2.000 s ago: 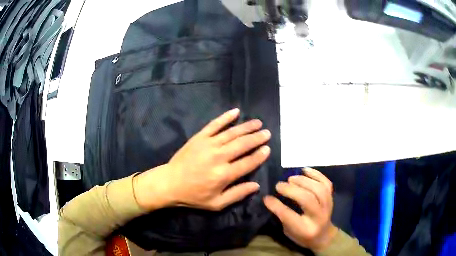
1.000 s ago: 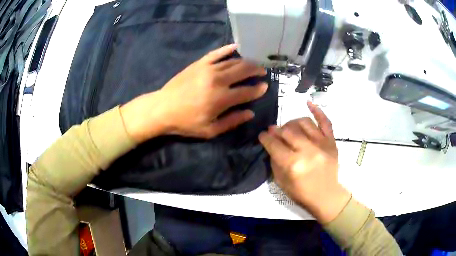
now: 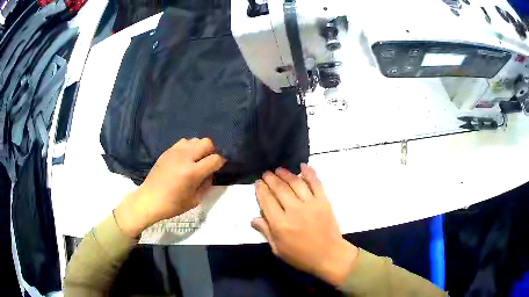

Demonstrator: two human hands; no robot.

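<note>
The black bag panel (image 3: pixel 203 98), with a mesh area and a zipper line at its left, lies on the white table under the sewing machine head (image 3: pixel 261 40). Its right edge runs below the presser foot and needle (image 3: pixel 301 93). My left hand (image 3: pixel 174 183) has its fingers curled on the panel's near edge and grips the cloth there; its fingertips are partly hidden. My right hand (image 3: pixel 301 223) lies with its fingertips on the near right corner, thumb apart and off the cloth.
Heaps of grey and black cut pieces (image 3: pixel 29 110) lie at the far left. The control panel (image 3: pixel 441 60) with a lit screen is at upper right. A flat dark rectangle (image 3: pixel 68 110) is on the left table edge. Ruler marks (image 3: pixel 174 225) run along the front edge.
The panel has moved away from me, further under the machine head. My left hand has come back to the near edge and curled its fingers. My right hand has moved left and nearer.
</note>
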